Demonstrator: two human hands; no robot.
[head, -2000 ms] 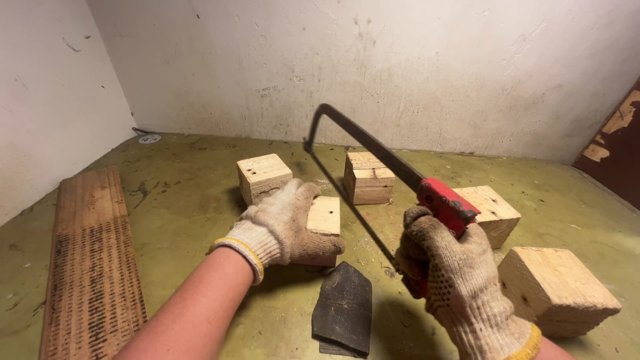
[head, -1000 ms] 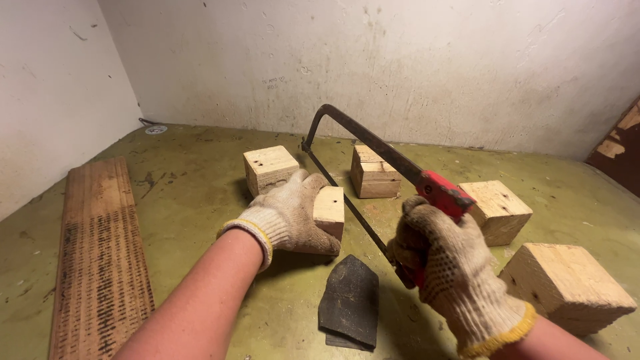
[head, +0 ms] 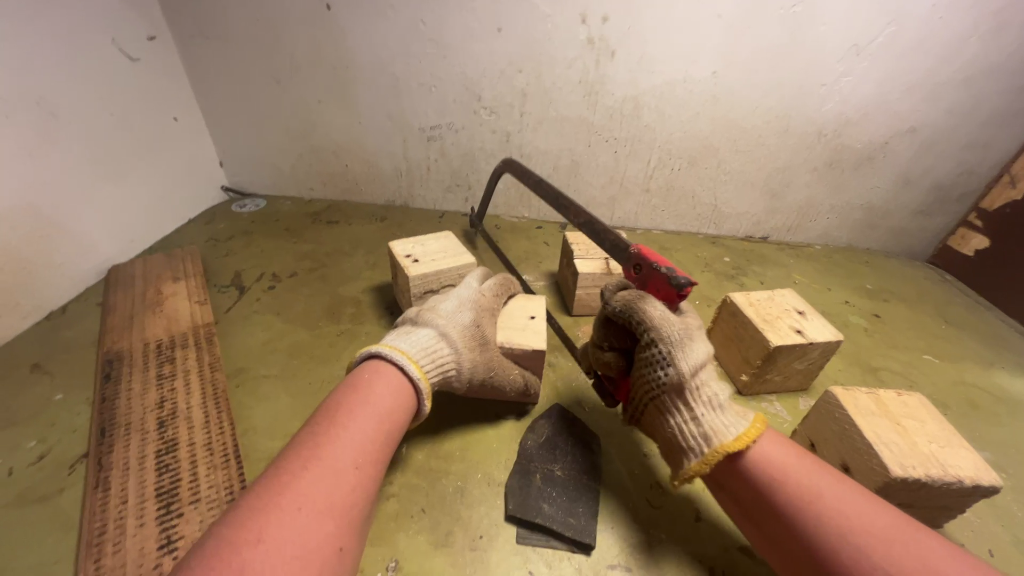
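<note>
My left hand (head: 468, 336), in a knit work glove, grips a wooden block (head: 524, 324) on the green surface. In my right hand (head: 660, 364), gloved too, is the red handle of a hacksaw (head: 568, 210) with a dark bow frame. Its blade slants down from the frame's far end to my right hand, close to the right side of the held block; whether it touches the wood I cannot tell. A second block (head: 432, 260) sits just behind my left hand, and another (head: 584, 276) stands behind the saw, partly hidden by it.
Two more wooden blocks (head: 776, 336) (head: 904, 452) rest at the right. Dark folded sheet material (head: 556, 476) lies in front of the held block. A long wooden board (head: 164, 416) with dark marks lies at the left. Walls (head: 560, 104) rise behind the green surface (head: 304, 304).
My left hand stays on the block, and my right hand still holds the hacksaw. Against the blocks, the saw's position differs only slightly from the earlier frames.
</note>
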